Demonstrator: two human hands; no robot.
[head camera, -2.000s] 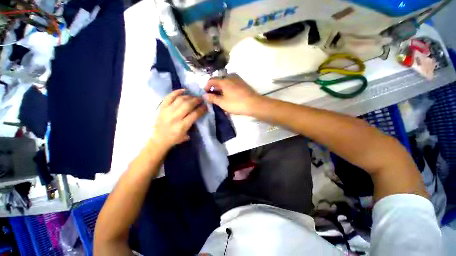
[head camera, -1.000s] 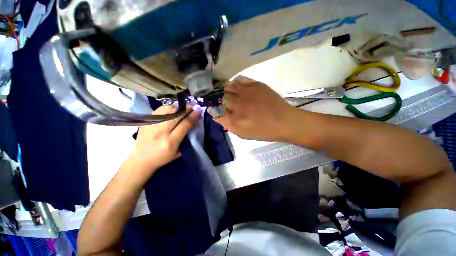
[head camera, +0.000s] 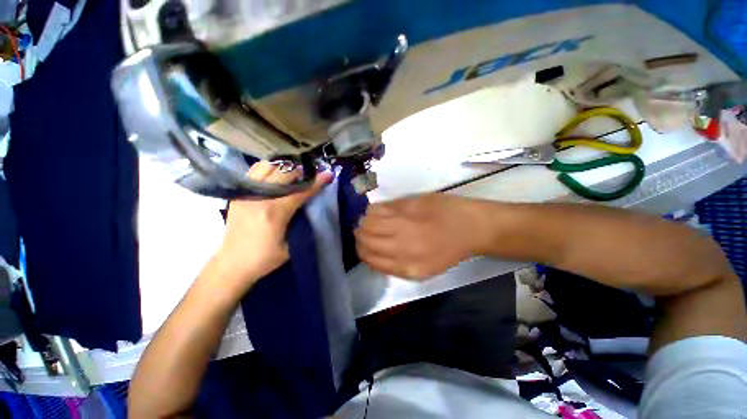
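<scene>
A navy garment panel (head camera: 282, 315) with a pale grey interfaced side (head camera: 330, 278) runs from under the sewing machine (head camera: 483, 49) over the table's front edge onto the lap. My left hand (head camera: 260, 221) lies on the cloth left of the presser foot (head camera: 328, 168), its fingertips near the needle area and partly behind the metal guard. My right hand (head camera: 414, 236) is right of the pale strip with its fingers curled at the edge of a navy piece (head camera: 350, 209). Its fingertips are partly hidden, so I cannot tell whether it grips the cloth.
Scissors (head camera: 602, 176) with one yellow and one green handle lie right of the machine needle. A long navy cut piece (head camera: 78, 188) lies at the left of the table. A red item (head camera: 709, 128) and pale scraps lie at the far right. Blue baskets show beside the table.
My right hand has moved from beside the presser foot down toward the table's front edge. My left hand stays by the needle area. The machine appears slightly farther right in view.
</scene>
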